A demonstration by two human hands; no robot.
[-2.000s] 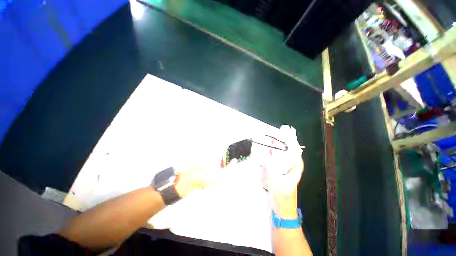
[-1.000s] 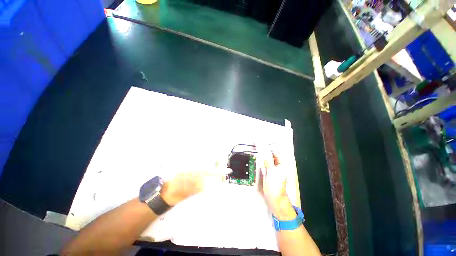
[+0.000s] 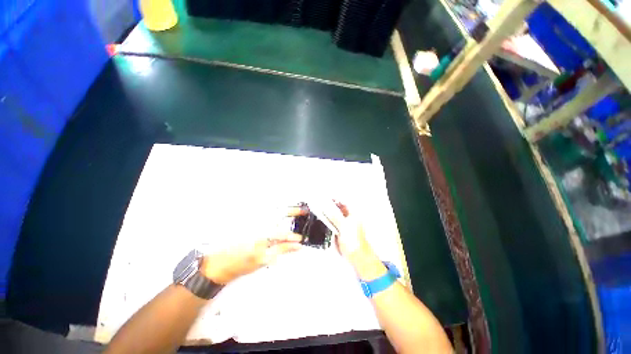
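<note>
A small open housing (image 3: 313, 229), dark inside with a thin green edge, is held between my hands above the white work sheet (image 3: 207, 187). My left hand (image 3: 252, 256), with a dark watch on the wrist, grips it from the left. My right hand (image 3: 351, 238), with a blue band on the wrist, is at its right side and holds a pale cover (image 3: 326, 216) tilted against the housing's upper right edge. The pale parts are overexposed against the sheet, so their outlines are hard to tell. Dark wires show at the housing's top left.
The white sheet lies on a dark green bench (image 3: 242, 114). Blue panels (image 3: 41, 83) stand at left, a yellow bottle (image 3: 159, 14) at the back left, and ribbed black trays (image 3: 360, 24) at the back. A rusty rail (image 3: 450, 221), cream post (image 3: 477, 62) and dark green belt (image 3: 512, 228) are at right.
The right hand has brought the cover in from the right, onto the housing's edge. The housing has turned and sits closer between both hands. The view has shifted, showing more of the back.
</note>
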